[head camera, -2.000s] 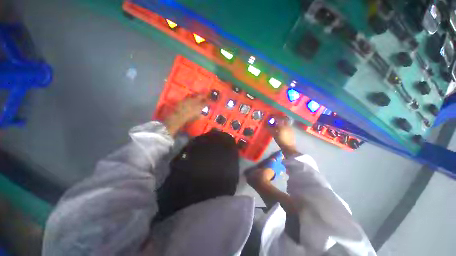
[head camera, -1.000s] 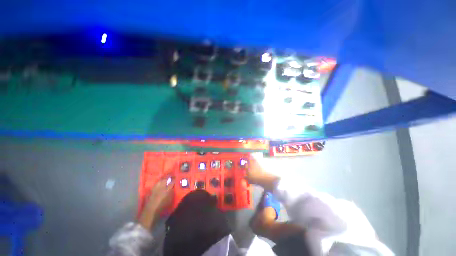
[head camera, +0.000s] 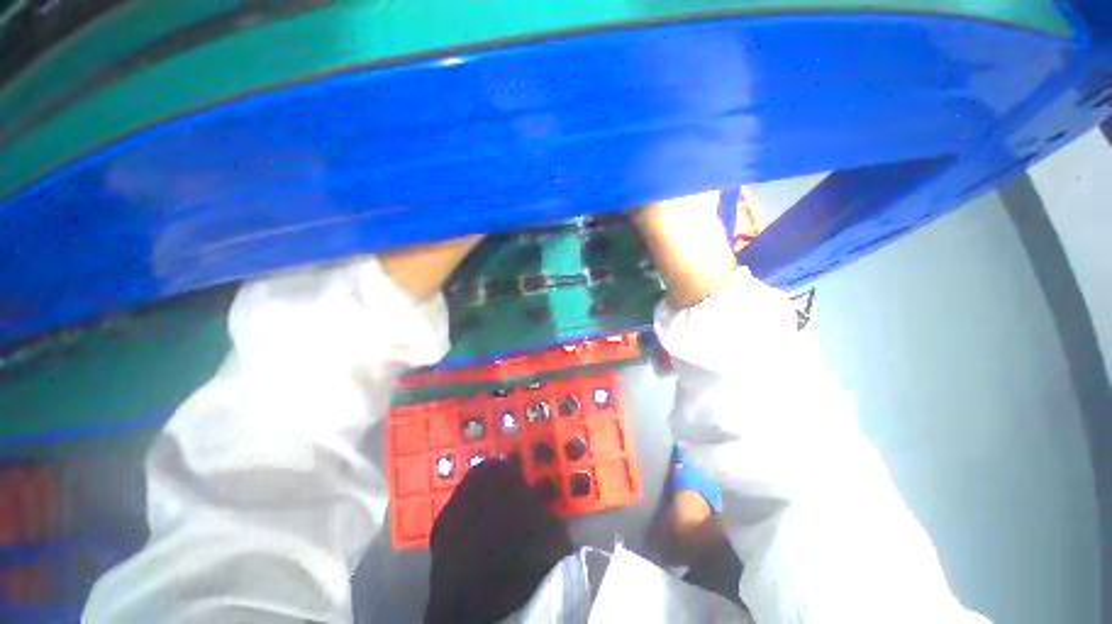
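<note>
Both my hands reach under a blue rack beam onto a green shelf. My left hand (head camera: 429, 263) shows only at the wrist and heel; its fingers are hidden behind the beam. My right hand (head camera: 678, 249) also shows only its wrist and back part, fingers hidden. The green shelf (head camera: 511, 332) between them bears rows of small dark pieces with thin leads. Below, a red-orange tray (head camera: 415, 527) holds several dark smartwatch units (head camera: 580, 484) in its square pockets, some with bright glints.
The wide blue beam (head camera: 488, 134) crosses the view above my wrists, with green shelving above it. Part of another red tray (head camera: 518, 365) shows beneath the shelf edge. A dark-clad knee (head camera: 494, 536) overlaps the lower tray. A blue slanting rack post (head camera: 841, 219) stands at right.
Both hands have moved up from the sides of the lower tray to the shelf behind the beam. The view has shifted, and the blue beam now crosses its upper part.
</note>
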